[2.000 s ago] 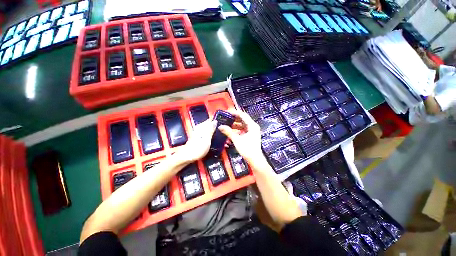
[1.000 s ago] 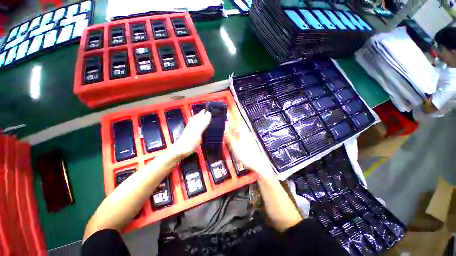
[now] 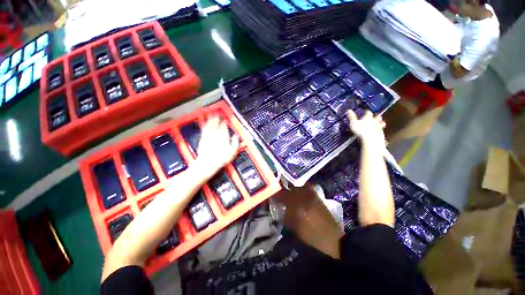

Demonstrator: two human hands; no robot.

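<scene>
My left hand is over the upper right pockets of the red foam tray; what is under its fingers is hidden. Dark closed handsets lie in the upper row, partly covered by my left hand. Handsets with open backs and white label patches lie in the lower row, partly behind my left forearm. My right hand reaches over the lower right edge of the black blister tray, its fingertips at a pocket; I cannot tell if they grip a cover. Dark covers lie in its right part.
A second red foam tray with open-backed handsets is beyond. Crinkled black blister sheets hang at the lower right. A dark reddish slab lies left. Black trays and white sheets are stacked behind. A person is at the upper right.
The view has turned right. My hands have parted: the right has moved out to the blister tray, the left remains over the foam tray. The dark handset between them is no longer seen raised.
</scene>
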